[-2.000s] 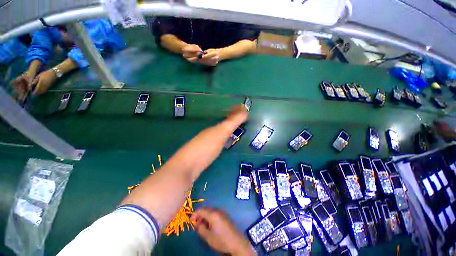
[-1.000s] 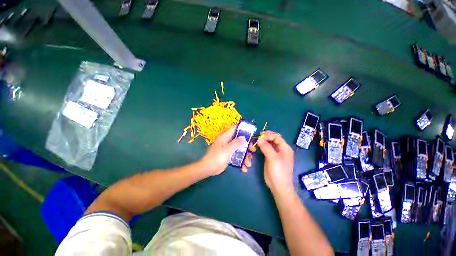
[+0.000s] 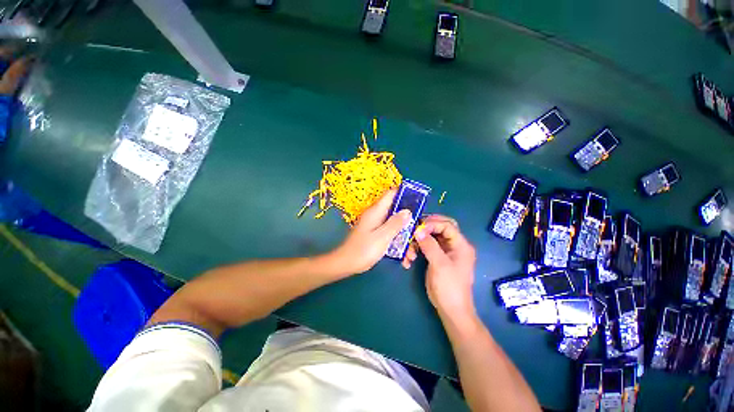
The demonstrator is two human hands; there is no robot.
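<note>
My left hand holds a dark part-built phone upright-angled, screen end away from me, thumb on its keypad area. My right hand is at the phone's right edge, with a small orange strip pinched in the fingertips, mostly hidden by them. A heap of orange-yellow strips lies on the dark-green bench just beyond my left hand. A few single strips lie around the heap.
A crowded, overlapping cluster of phones is on the right. Single phones lie along the far strip. A clear plastic bag with white rectangles is on the left, near a grey metal upright. A blue stool stands lower left.
From two seconds ago, my left arm has drawn back from the far strip and now holds a phone. Since one second ago, my right fingertips with the strip have moved against the phone's edge.
</note>
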